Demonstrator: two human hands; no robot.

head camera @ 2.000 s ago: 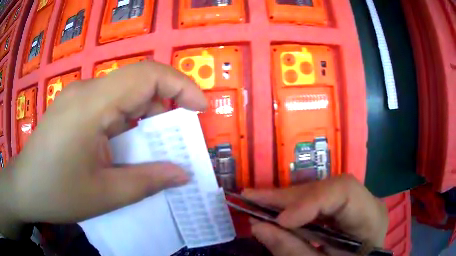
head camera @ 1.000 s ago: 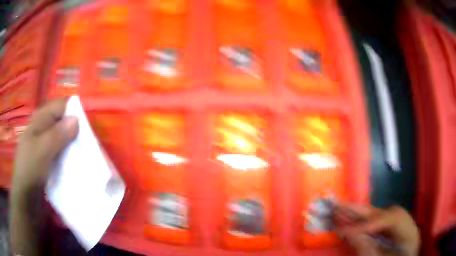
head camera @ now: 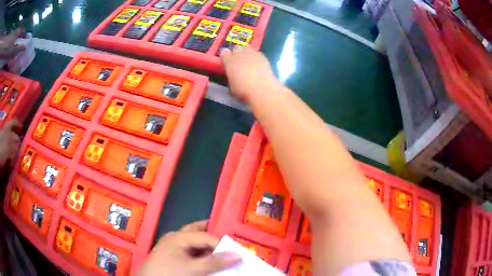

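My left hand [head camera: 183, 249] is at the bottom, cut off by the edge, holding a white label sheet [head camera: 245, 261] between thumb and fingers. My right hand [head camera: 245, 70] is stretched out to the near right corner of a far foam tray [head camera: 156, 51]. Its fingertips are at a phone with a yellow screen area [head camera: 237, 35]; whether they hold anything is unclear, and no tweezers show. My right forearm crosses a nearer foam tray [head camera: 232, 178] of orange phone backs [head camera: 270, 188] and hides part of it.
Another pink-red tray [head camera: 197, 102] of orange phone backs stands at the left on the green bench [head camera: 191, 161]. Another person's hands [head camera: 9, 44] show at the left edge. A grey and white frame [head camera: 431, 145] and red trays [head camera: 477, 242] are at the right.
The view has swung up and outward, showing more trays. My right hand has moved from the near phones to the far tray. My left hand still holds the sheet.
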